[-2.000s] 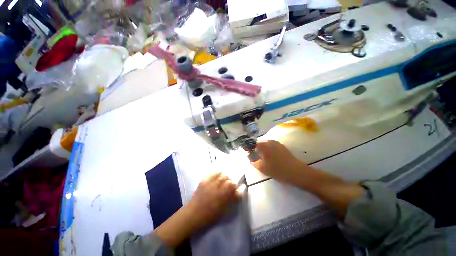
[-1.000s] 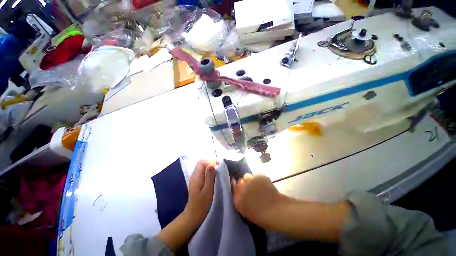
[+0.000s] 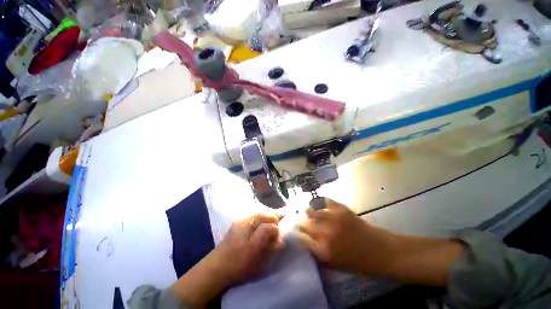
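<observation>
A pale grey-white garment panel [image 3: 279, 280] lies under both hands and runs down over the table's front edge. My left hand [image 3: 254, 241] grips its upper part just left of the needle area. My right hand [image 3: 338, 232] grips it on the right, close below the needle. The upper edge of the cloth and the presser foot are lost in glare. A navy panel [image 3: 192, 232] lies on the table left of my left hand, with white cloth beside it. The white sewing machine [image 3: 411, 102] stands just beyond my hands, its chrome guard [image 3: 260, 169] left of the needle.
A pink cloth strip [image 3: 272, 93] is tied on the machine head. Plastic bags and white pieces [image 3: 109, 66] are heaped at the back left. Blue tape [image 3: 72, 217] runs along the table's left edge. A white and orange object [image 3: 62, 163] stands beside that edge.
Both hands have moved up to the needle area with the cloth, which was held raised and folded a second ago and now lies flatter. The view has moved closer to the machine head.
</observation>
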